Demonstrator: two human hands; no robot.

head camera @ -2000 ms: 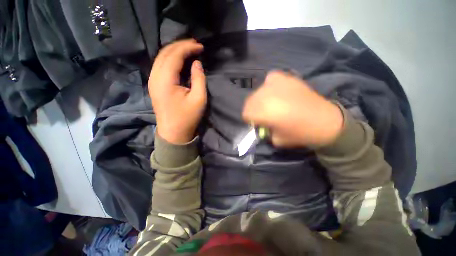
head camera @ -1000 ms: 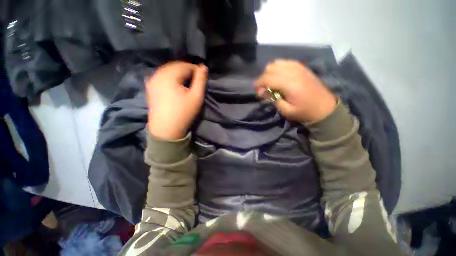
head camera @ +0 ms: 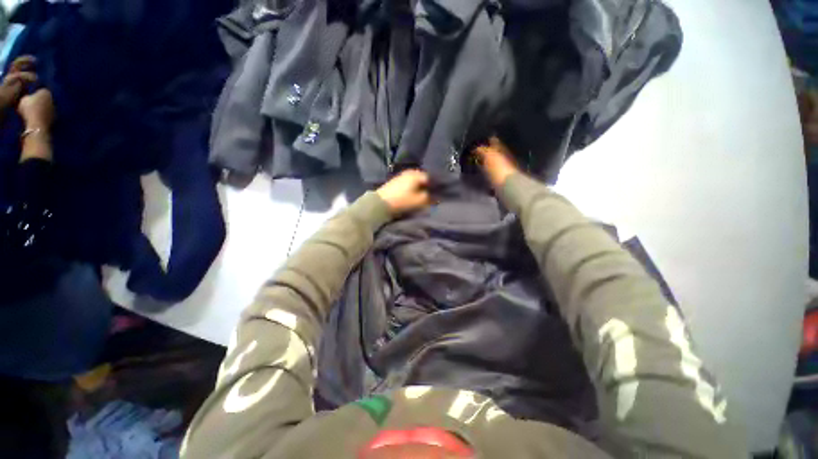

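Observation:
A dark grey jacket (head camera: 448, 314) lies crumpled on the near table, between my forearms and against my body. My left hand (head camera: 408, 192) is closed on its far edge, just below the pile of grey jackets (head camera: 377, 81). My right hand (head camera: 496, 164) is stretched to the same far side, right of my left hand. Its fingertips are blurred and partly lost against dark cloth, so its grip cannot be told. The thread snips cannot be made out.
The pile with shiny cuff buttons covers the far side of the white table (head camera: 717, 179). At the left are navy garments (head camera: 184, 206) and another person's hands (head camera: 31, 108). Light blue cloth (head camera: 126, 430) lies below the table at the lower left.
Both hands have moved away from my body to the jacket's far edge, arms extended. The view has shifted, showing more of the pile, the navy garments and the other person.

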